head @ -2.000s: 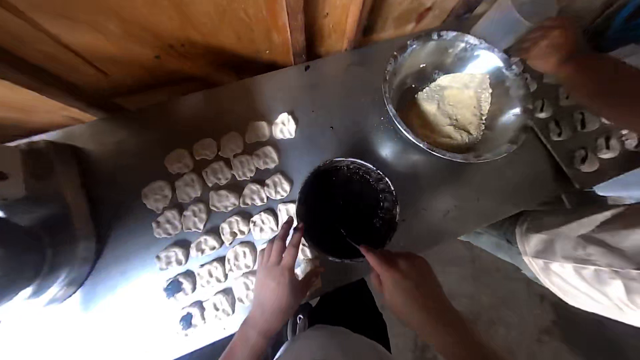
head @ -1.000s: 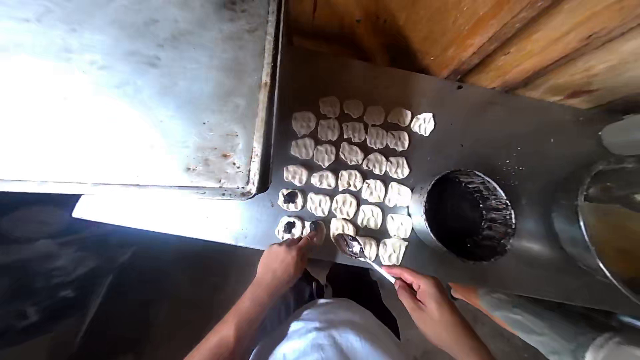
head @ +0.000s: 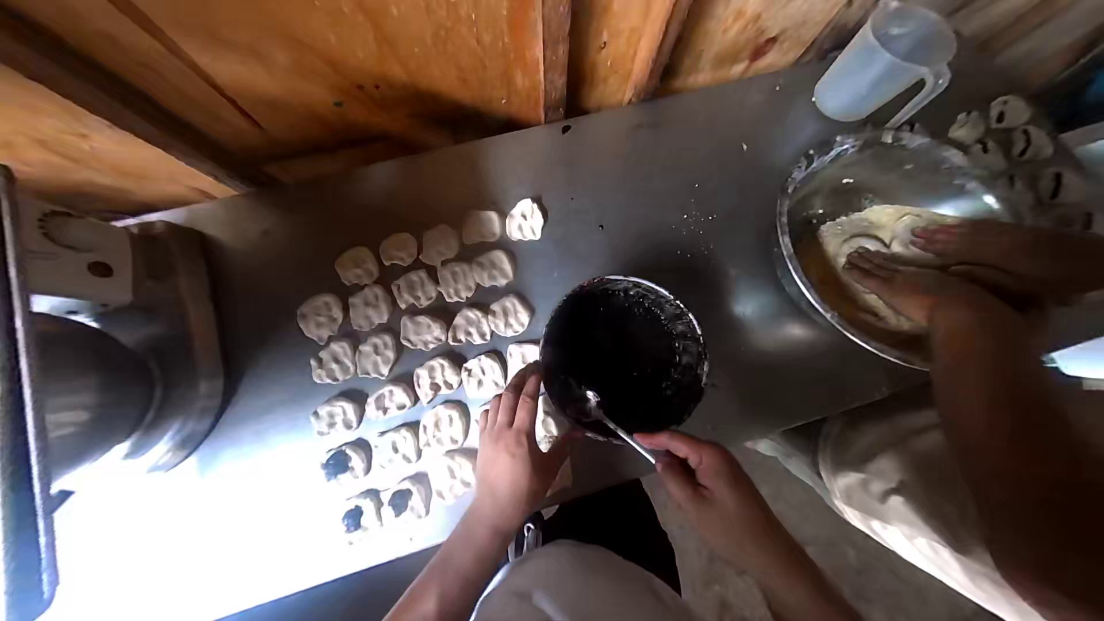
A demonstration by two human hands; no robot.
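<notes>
Rows of flattened dough pieces (head: 423, 331) lie on the metal table; a few at the near left carry a dark filling (head: 352, 519). To their right stands a round metal bowl (head: 697, 345) coated inside with dark filling. My right hand (head: 700, 473) grips the handle of a metal spoon (head: 623, 434), whose head is inside the bowl near its left side. My left hand (head: 515, 444), palm down, reaches to the bowl's left rim, over some of the dough pieces. Whether it presses on the bowl cannot be told, and no object shows in it.
A large metal bowl (head: 787, 233) with pale dough (head: 880, 226) stands at the right, a co-worker's hands (head: 906, 263) in it. Behind it are a plastic measuring jug (head: 880, 65) and more filled pieces (head: 1032, 142). A mixer-like machine (head: 168, 345) stands left, a wooden wall (head: 388, 78) behind.
The spoon has moved from over the dough pieces into the dark-filled bowl. My left hand has shifted right, to the bowl's rim. The view has swung right since one second ago.
</notes>
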